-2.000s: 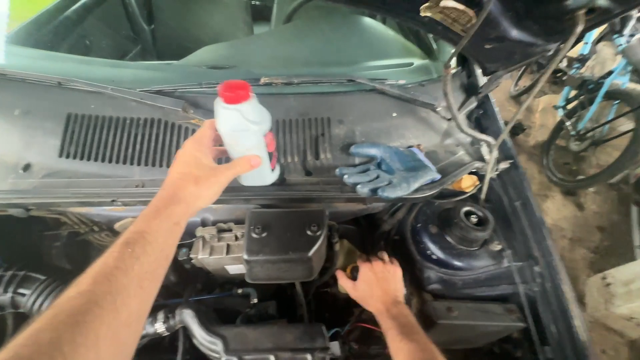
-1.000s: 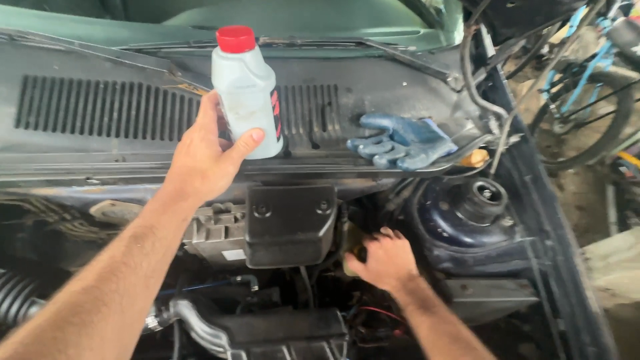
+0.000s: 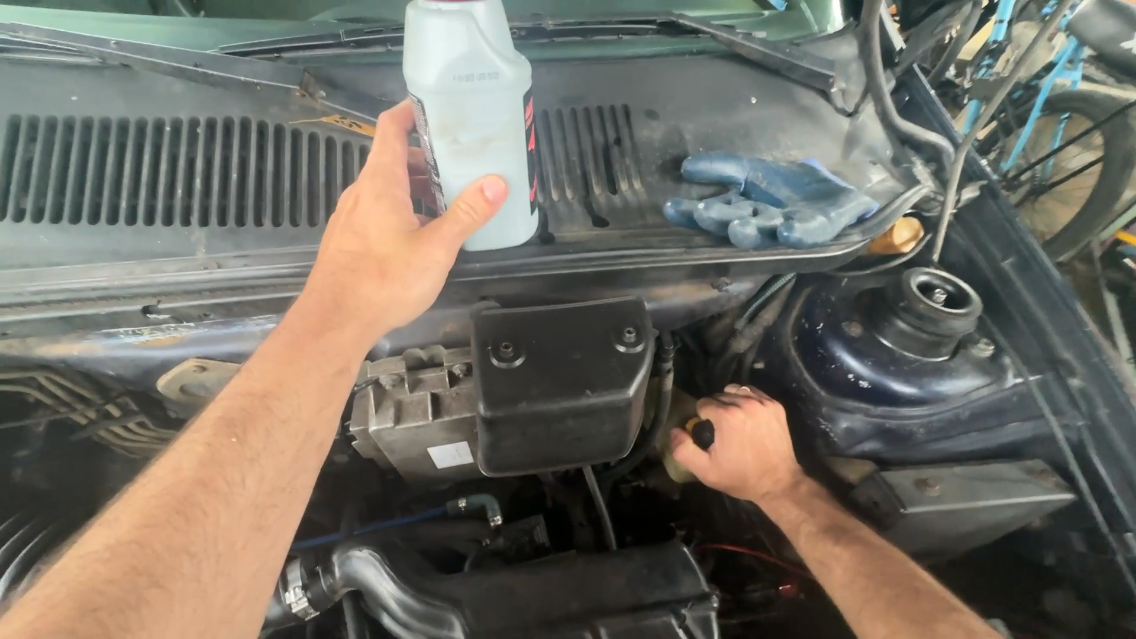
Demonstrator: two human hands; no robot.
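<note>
My left hand (image 3: 399, 222) grips a pale plastic fluid bottle (image 3: 470, 133) near its base, above the rear edge of the engine bay. The bottle is upright, and the view cuts off its dark red cap. Down in the bay, the fingers of my right hand (image 3: 741, 439) close around a small black and yellow cap (image 3: 701, 432) on a yellowish translucent reservoir (image 3: 679, 461). My hand hides much of both. A black plastic cover (image 3: 561, 386) lies just left of the reservoir.
Blue coated work gloves (image 3: 777, 200) lie on the cowl (image 3: 657, 226) below the windshield. Right of my right hand rises the strut tower (image 3: 843, 355). A black air duct (image 3: 532, 595) crosses the bottom. A bicycle (image 3: 1056, 151) stands beyond the fender.
The view has come closer to the engine bay. My left hand still holds the bottle upright, and my right hand stays at the reservoir.
</note>
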